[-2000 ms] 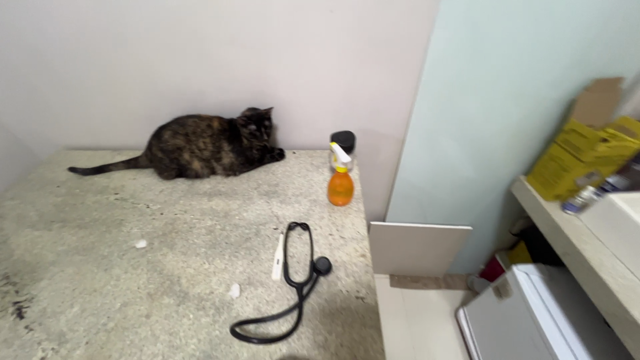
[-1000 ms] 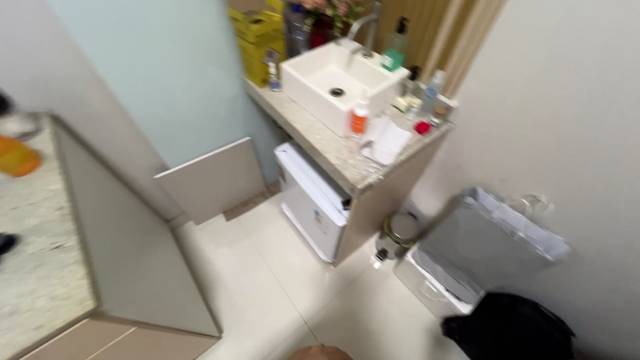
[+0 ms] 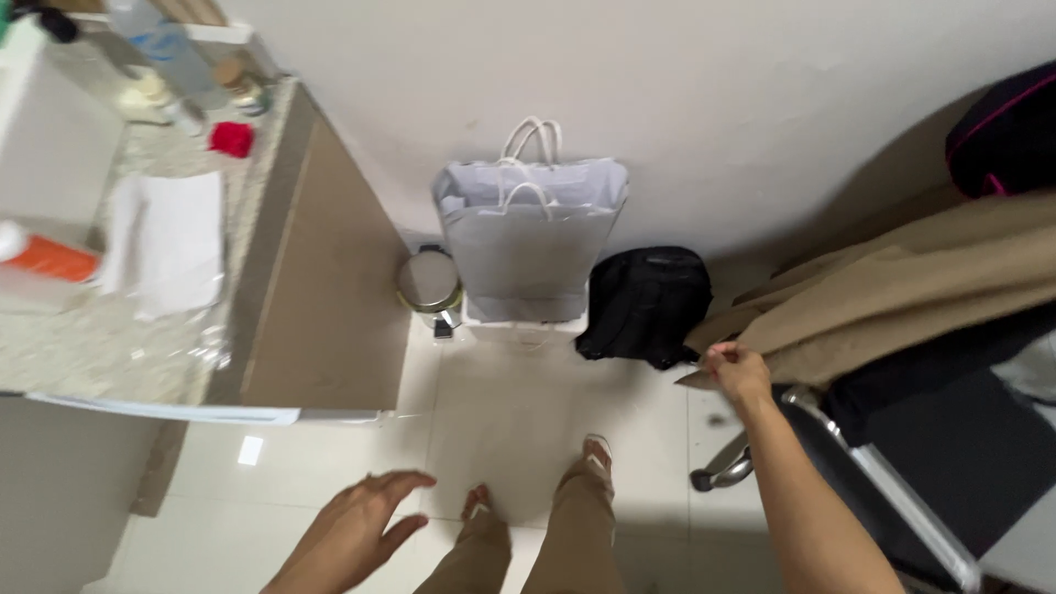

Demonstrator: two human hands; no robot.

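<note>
My left hand (image 3: 355, 532) hangs over the tiled floor at the lower left, fingers apart, holding nothing. My right hand (image 3: 737, 371) is at the edge of a tan cloth garment (image 3: 899, 280) draped over a chair; its fingers are bent at the cloth, but whether they pinch it is unclear. Just left of that hand a black backpack (image 3: 648, 305) lies against the wall. Between the backpack and a small pedal bin (image 3: 431, 280) stands a large grey paper bag (image 3: 536, 256) with white rope handles, open at the top.
A stone counter (image 3: 49, 355) on the left bears a white basin (image 3: 49, 140), white paper (image 3: 177, 239), an orange-and-white bottle (image 3: 49, 256) and a red item (image 3: 232, 139). The chair's metal frame (image 3: 895, 495) and a caster (image 3: 722, 477) stand at the right, with a black-and-pink bag (image 3: 1006, 132) above.
The view has swung right, away from the table with the cat, stethoscope and spray bottle, to the grey bag and chair. Both my hands have come into view.
</note>
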